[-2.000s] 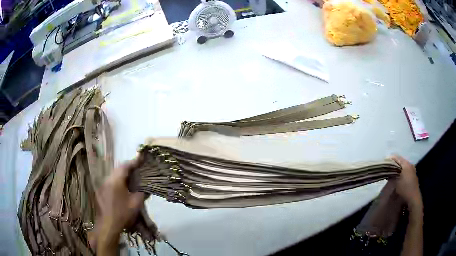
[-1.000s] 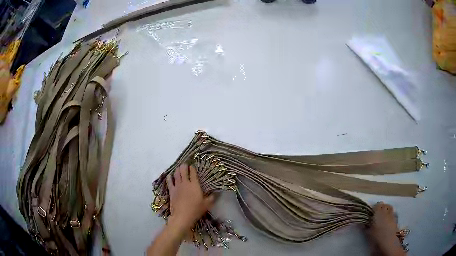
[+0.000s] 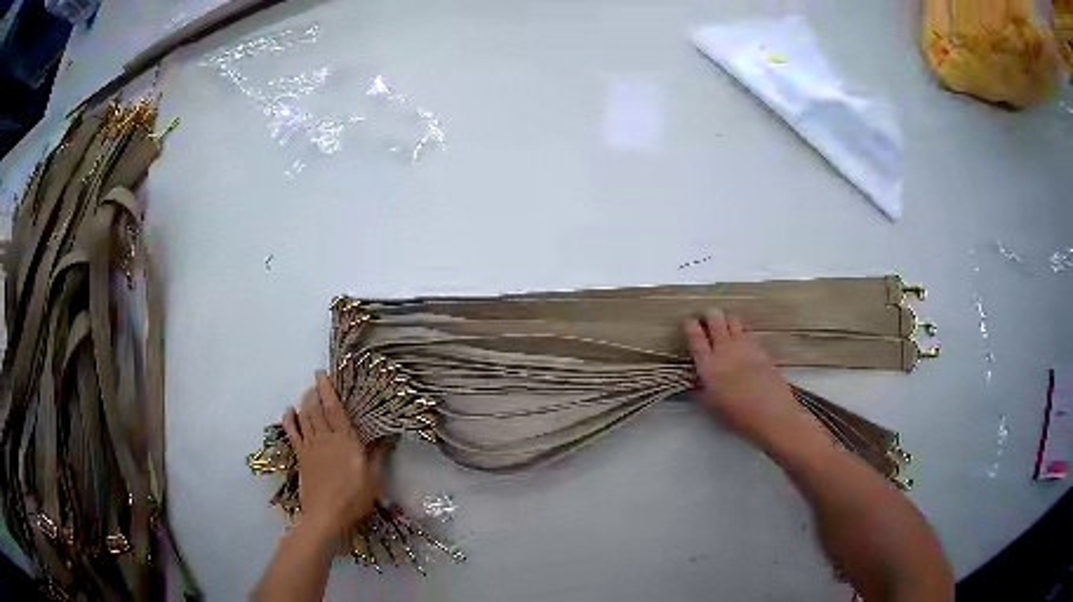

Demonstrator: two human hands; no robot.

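A thick bundle of khaki webbing straps (image 3: pixel 518 412) lies on the white table in front of me. Its left end has rows of gold adjusters and snap hooks. My left hand (image 3: pixel 330 453) presses on the bundle's left end, over the straps beside the gold hardware. My right hand (image 3: pixel 739 379) is on the middle-right part, where the straps gather; its fingertips reach over the flat straps behind. Those flat straps (image 3: pixel 812 318) lie side by side, with gold hooks at their right ends. More hooked ends show below my right forearm.
A tangled strap heap (image 3: pixel 71 353) is at the left edge. Clear plastic film (image 3: pixel 300 100) and a folded white piece (image 3: pixel 812 112) lie behind. Orange-yellow bagged material (image 3: pixel 994 53) is at the upper right, a small card (image 3: pixel 1053 429) at the right edge.
The raised bundle has come down onto the table against the few flat straps. My right hand has moved inward to the bundle's middle-right. The flat straps now lie straighter and closer together.
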